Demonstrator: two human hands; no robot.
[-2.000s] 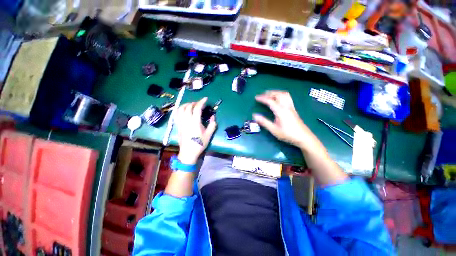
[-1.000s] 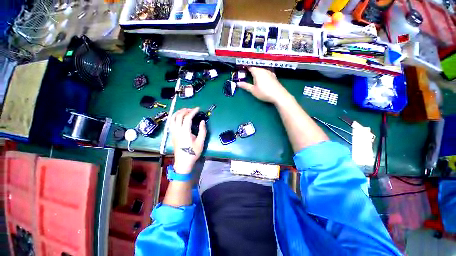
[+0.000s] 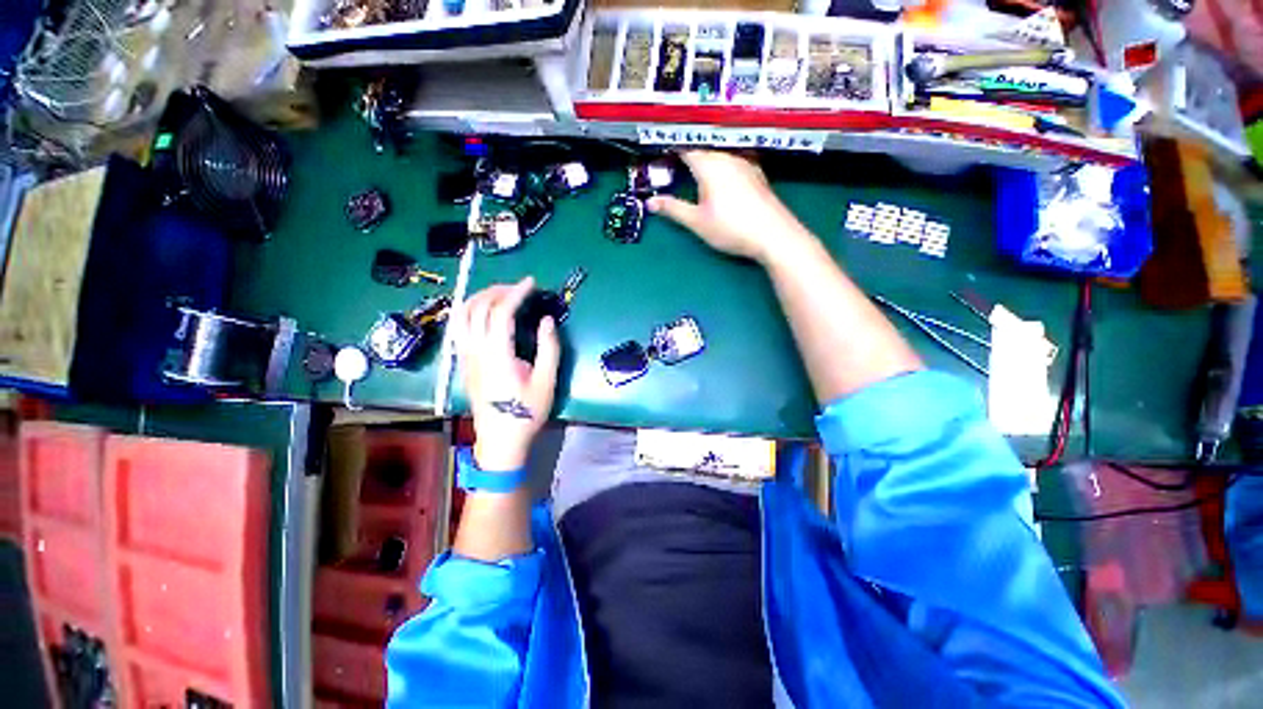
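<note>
My left hand rests at the mat's middle left, fingers around a dark square watch part with a short copper-coloured tail. My right hand reaches to the back of the green mat, its fingertips at an opened smartwatch that shows small green marks; its pale half lies behind, by the fingers. Whether the fingers grip it is hard to tell. Another opened watch, a dark square beside a pale-centred one, lies in front between my hands.
Several watch parts lie back left around a thin white strip. Tweezers and white paper lie right, near white adhesive pieces and a blue bin. A solder spool stands left; the organizer box edges the back.
My right hand has moved from above the front watch to the watch at the back. Green marks now show on that watch. My left hand stays around its part.
</note>
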